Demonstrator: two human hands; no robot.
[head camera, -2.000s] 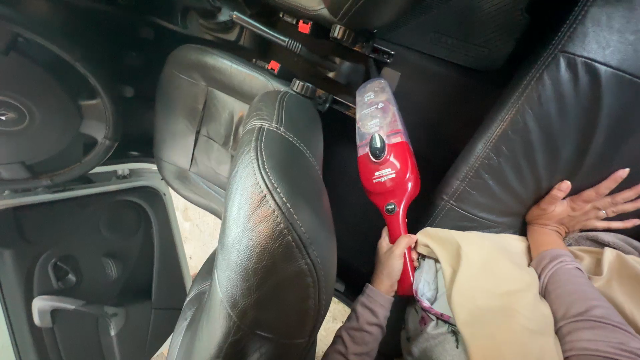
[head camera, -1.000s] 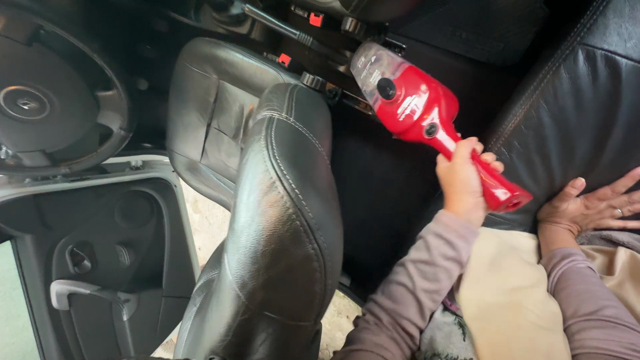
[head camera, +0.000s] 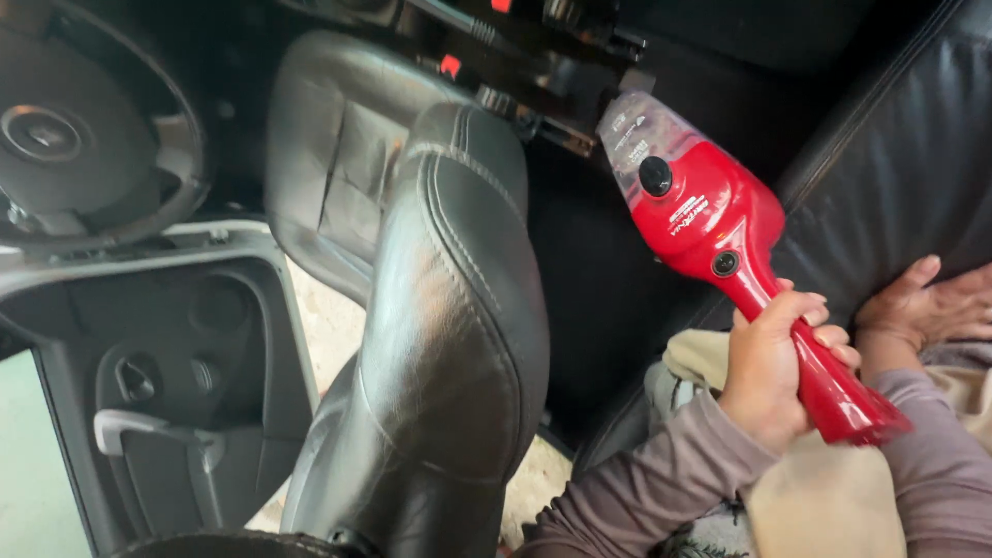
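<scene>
A red handheld vacuum cleaner with a clear, tinted nozzle is held by its handle in my left hand. Its nozzle points up and to the left, over the dark gap between the front seats and the rear seat. The round black button and the small round switch face me. My right hand lies palm down with spread fingers on the black leather rear seat, partly cut off by the frame's right edge. Beige cloth lies beneath my forearms.
A black leather front seat's backrest stands left of the vacuum. Beyond it are the seat cushion, steering wheel and an opened door. Red seat-belt buckles and the handbrake lever sit near the top.
My left hand has raised the vacuum from beside the beige cloth and tilted it, its nozzle turning to the upper left. My right hand stays on the rear seat.
</scene>
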